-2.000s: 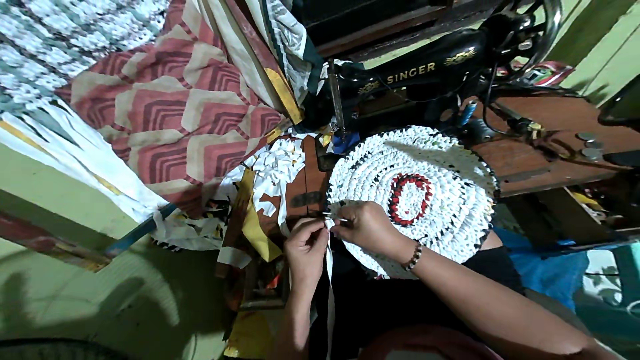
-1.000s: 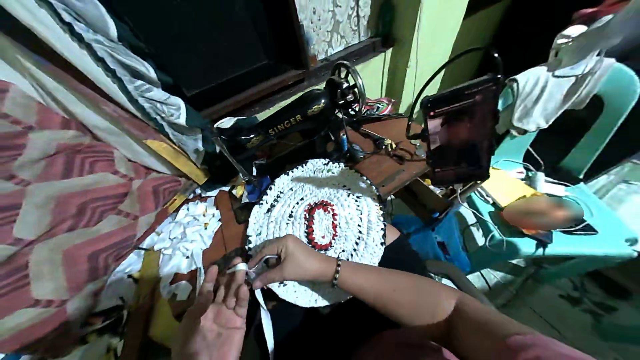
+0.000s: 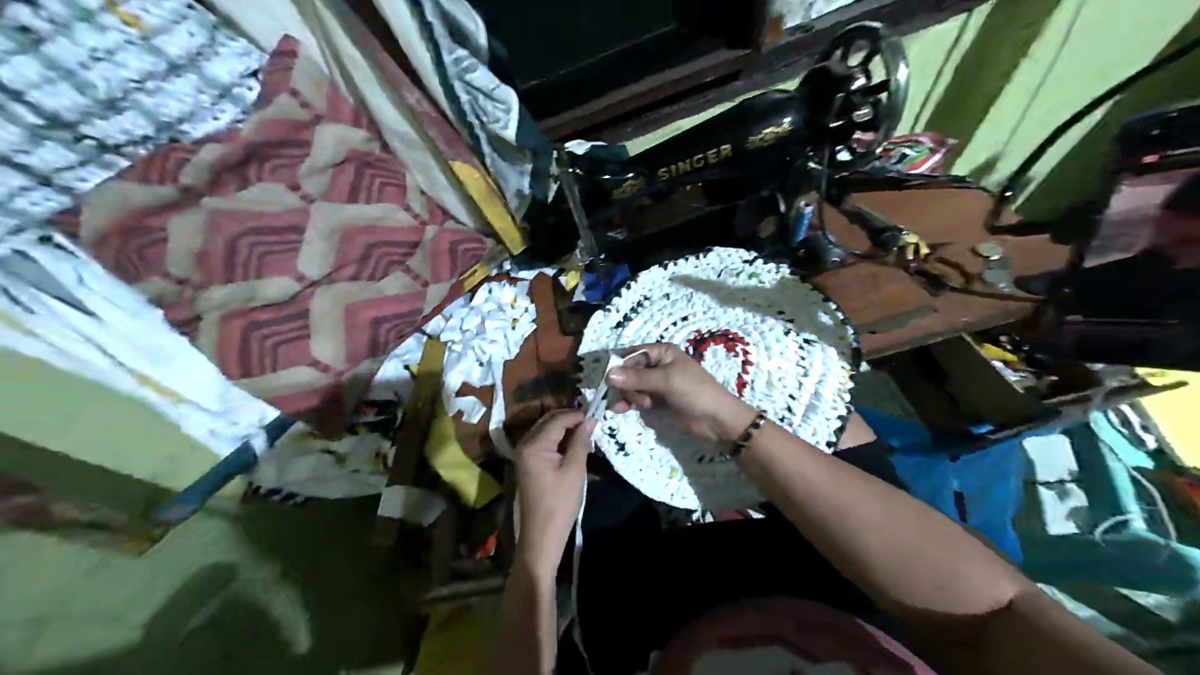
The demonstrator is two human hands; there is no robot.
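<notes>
A round mat of white fabric strips (image 3: 797, 375), with black flecks and a red ring near its centre, lies across my lap at the edge of the sewing table. At its left rim, my right hand (image 3: 661, 384) pinches a white fabric strip (image 3: 577, 534) between thumb and fingers. Just below and to the left, my left hand (image 3: 553, 450) grips the same strip, whose tail hangs down toward my lap. Any tool in my right fingers is too blurred to name.
A black Singer sewing machine (image 3: 712, 159) stands behind the mat on a wooden table (image 3: 937, 225). White fabric scraps (image 3: 492, 328) lie to the left, beside a red and beige patterned cloth (image 3: 319, 253). An open drawer (image 3: 947, 384) and a blue plastic bag (image 3: 947, 469) are at right.
My left hand was open, palm up, one second ago; its fingers have now closed on the strip. The view has swung back to the left.
</notes>
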